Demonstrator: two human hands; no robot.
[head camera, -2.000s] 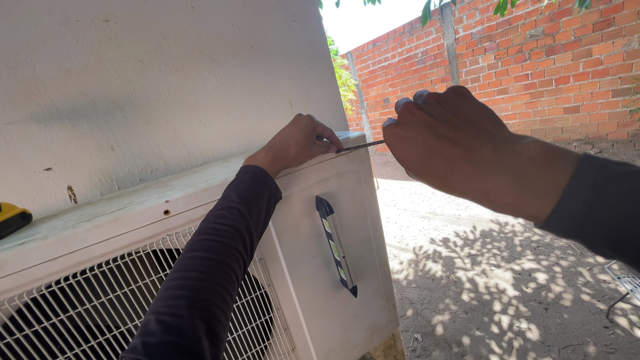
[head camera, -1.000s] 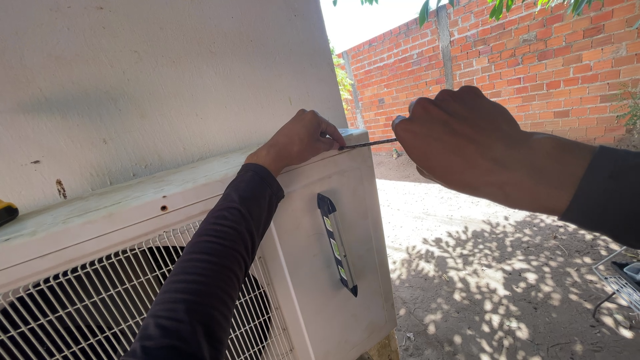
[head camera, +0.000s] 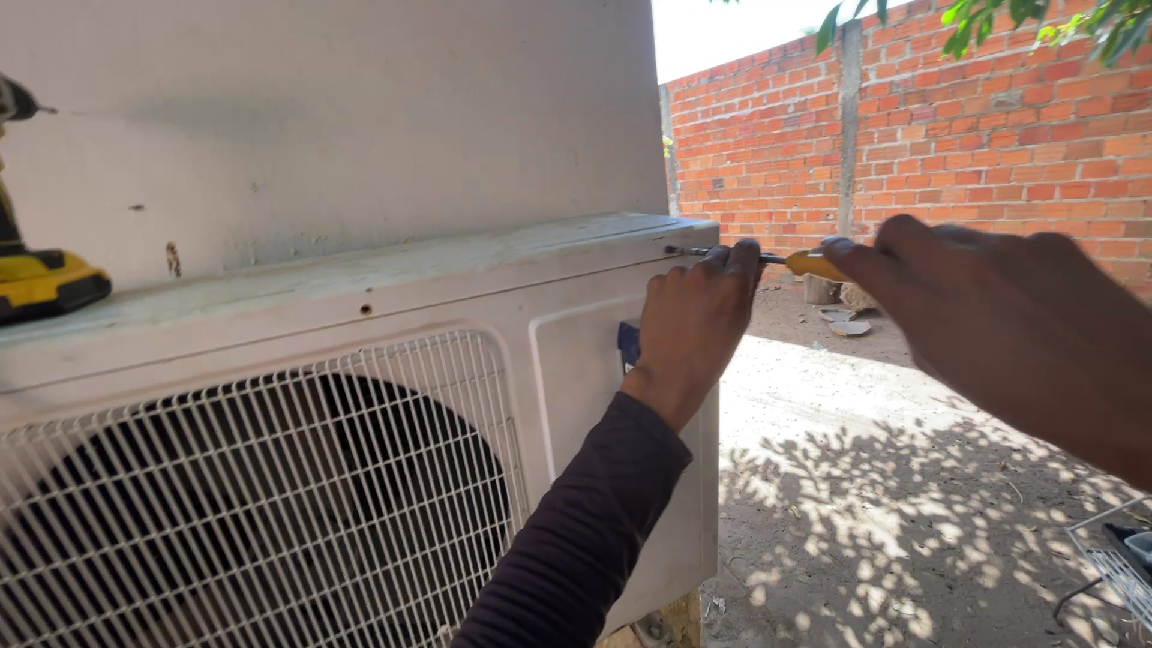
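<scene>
My right hand (head camera: 999, 315) grips the yellow handle of a screwdriver (head camera: 805, 263), whose shaft runs left to the front upper edge of a white air conditioner outdoor unit (head camera: 504, 306). The shaft's tip meets the casing near its right corner. My left hand (head camera: 697, 328) has its fingers around the shaft, a little short of the tip. Behind the left hand, a dark blue end of the strip on the front panel (head camera: 629, 345) shows; the rest is hidden. A screw hole (head camera: 365, 310) is visible farther left along the same edge.
A yellow and black cordless drill (head camera: 49, 281) stands on the unit's top at far left, against a pale wall (head camera: 405, 108). Below is the fan grille (head camera: 270, 504). A brick wall (head camera: 990, 153) rises behind the yard; a white wire rack (head camera: 1116, 567) is at lower right.
My left hand has left the casing's corner edge and now holds the screwdriver shaft. The screwdriver's yellow handle has come into sight. The view has shifted, showing more of the drill.
</scene>
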